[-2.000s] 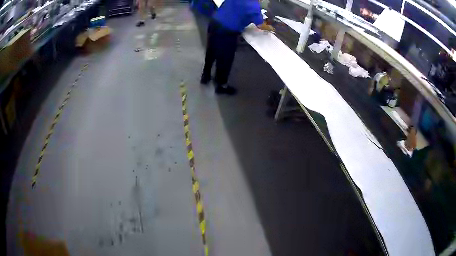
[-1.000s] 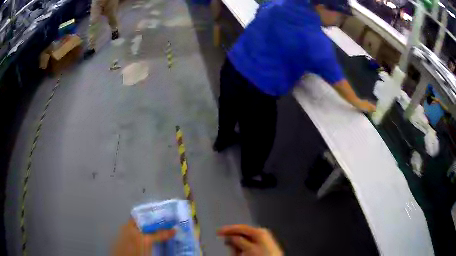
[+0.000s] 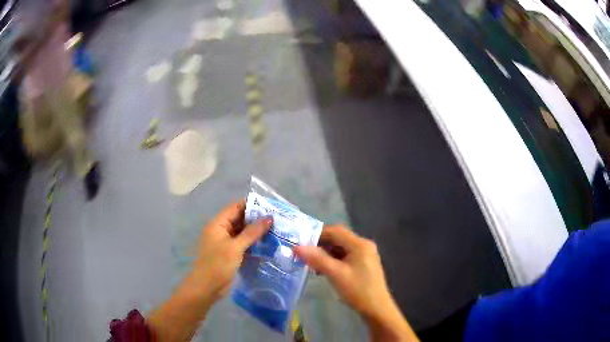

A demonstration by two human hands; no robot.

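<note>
A flat packet (image 3: 274, 257) in a shiny clear sleeve, white with print at the top and blue lower down, is held tilted in front of me at the lower middle. My left hand (image 3: 227, 244) grips its left edge, thumb on the front face. My right hand (image 3: 348, 264) holds its right edge between thumb and bent fingers. The fingers behind the packet are hidden. Both hands are bare.
A white-covered bench edge (image 3: 461, 127) runs down the right beside a dark green conveyor belt (image 3: 535, 127). A blue sleeve or shirt (image 3: 548, 294) is close at lower right. A blurred person (image 3: 53, 100) stands at left. Yellow-black tape (image 3: 255, 110) marks the grey floor.
The packet has come up nearer the middle, and my right hand, apart from it before, now holds it too. The person in blue has shifted to the lower right edge of view.
</note>
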